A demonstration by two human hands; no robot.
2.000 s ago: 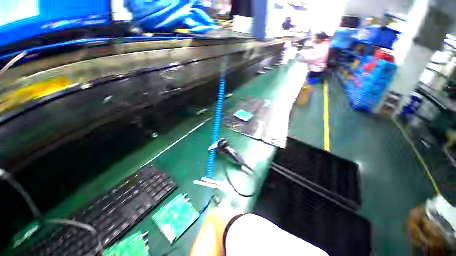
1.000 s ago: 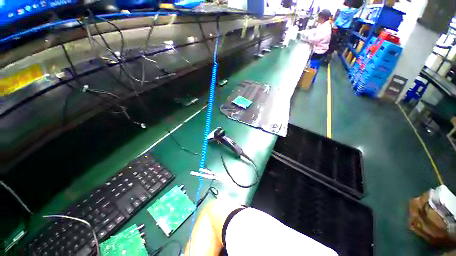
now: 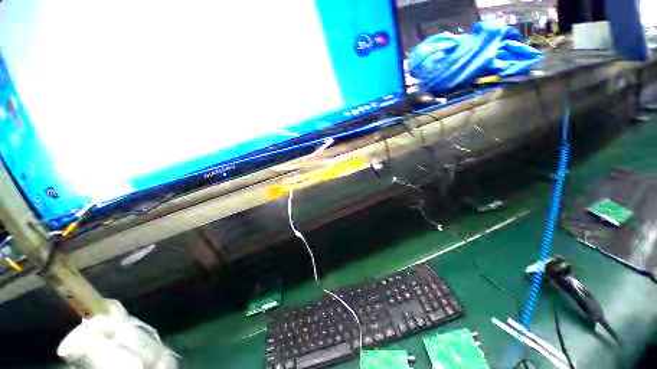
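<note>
No hand shows; both are out of the picture. Two green circuit boards lie in front of the keyboard at the bottom edge, one circuit board (image 3: 455, 350) at the right and another board (image 3: 386, 359) cut off beside it. The black keyboard (image 3: 367, 317) lies behind them, with a thin white cable (image 3: 304, 249) falling over it. A black barcode scanner (image 3: 576, 288) lies at the right, beside the blue coiled cord (image 3: 553, 216). White strips (image 3: 532, 340) lie between the scanner and the boards.
A large monitor (image 3: 194, 94) with a bright screen stands above the bench. Blue cloth or plastic (image 3: 468, 58) lies on the shelf. A white bundle (image 3: 115, 342) is at the left post. Another green board (image 3: 609, 211) lies on a dark mat (image 3: 637, 234) at the right.
The view has swung left and up. The monitor and left post have come into view. The hand or wrist, black trays, aisle and person have left the picture.
</note>
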